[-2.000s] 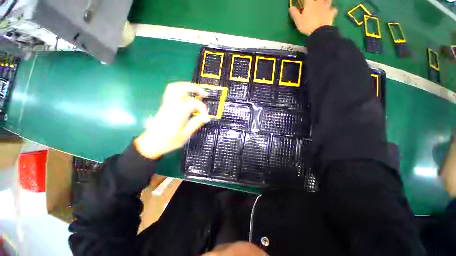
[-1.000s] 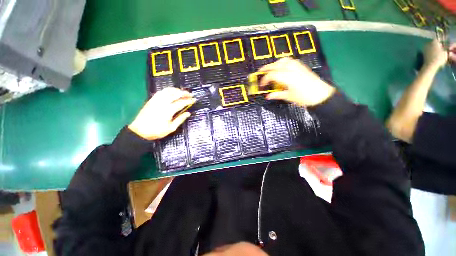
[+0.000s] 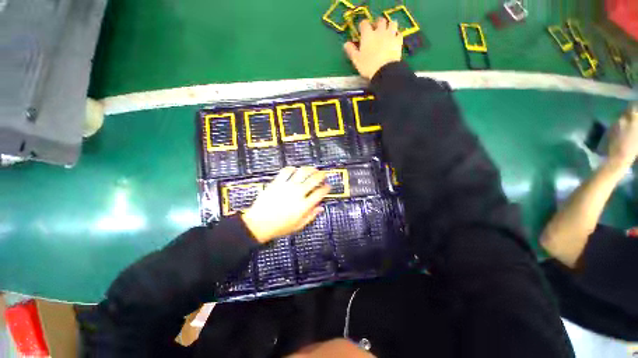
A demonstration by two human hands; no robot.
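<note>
The black blister tray lies on the green bench in front of me. Its back row shows several yellow-framed housings; my right sleeve hides the row's right end. My left hand lies palm down over the middle row, fingers slightly spread, between a yellow frame at left and another partly under its fingertips. A bit of yellow shows beside my right sleeve. My right hand is on the far green surface, fingertips at loose yellow-framed housings; whether it grips one is unclear.
More loose housings lie at the far right, one pale-edged. A whitish strip runs behind the tray. A grey machine stands at left. Another person's forearm is at right. A red object is at lower left.
My right hand has moved from the tray's middle row to the far surface. My left hand has shifted right over the middle row, where a yellow frame now shows at left.
</note>
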